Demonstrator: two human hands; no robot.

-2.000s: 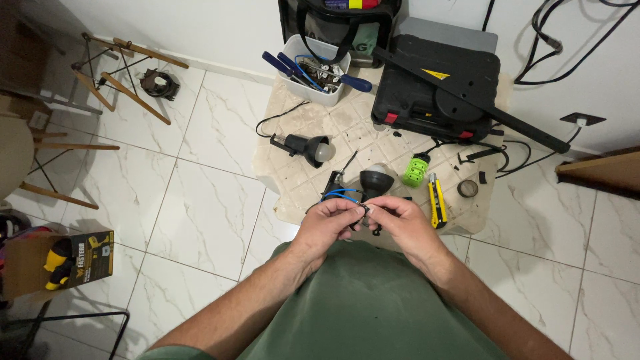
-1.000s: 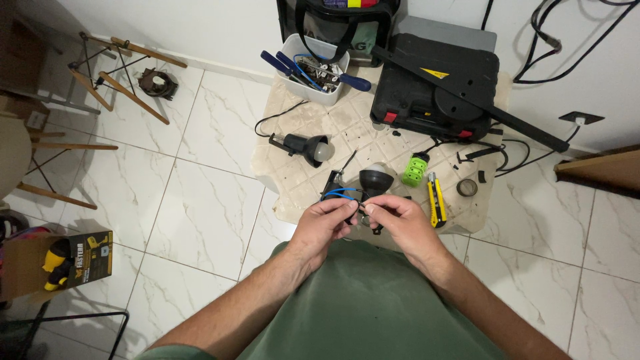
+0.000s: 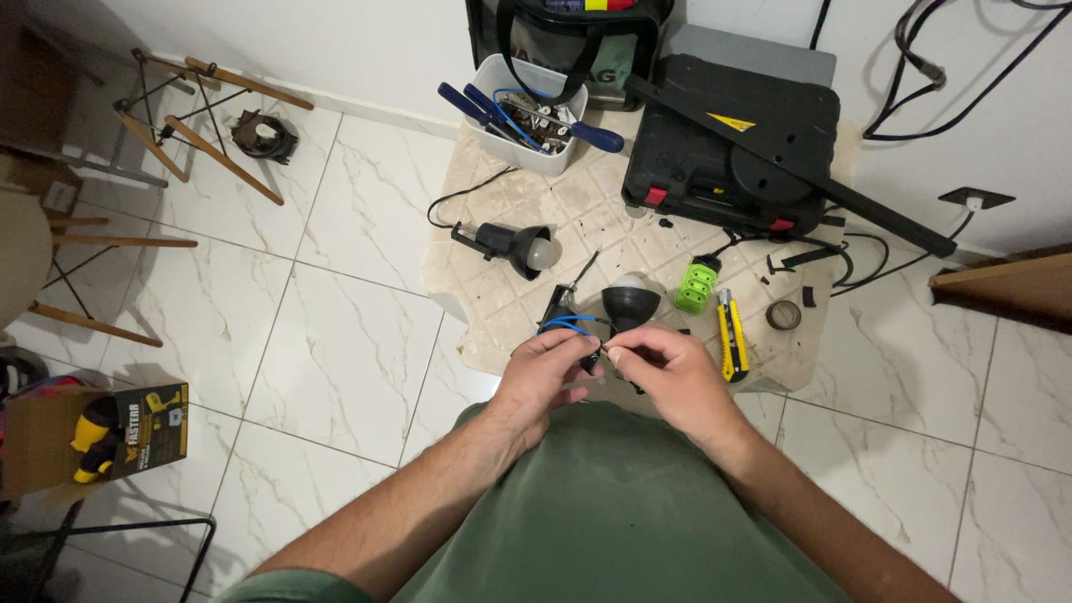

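Over the near edge of a beige plastic table (image 3: 502,335), my left hand (image 3: 544,368) pinches a thin wire end beside a small black part. Blue wires (image 3: 578,320) loop just above its fingers. My right hand (image 3: 670,368) meets it fingertip to fingertip and pinches the same wire; the exact contact is too small to tell. A black lamp head with a bulb (image 3: 630,303) lies just beyond the hands, next to a black part with a spring (image 3: 563,303). Another black lamp head (image 3: 512,249) lies farther left, its cord curling behind it.
Right of the hands are a yellow utility knife (image 3: 731,335), a green power socket block (image 3: 697,285) and a tape roll (image 3: 784,315). Behind stand a black tool case (image 3: 729,151) with a long black bar across it, a white bin (image 3: 536,159) of screwdrivers and hardware, and a black bag (image 3: 569,42).
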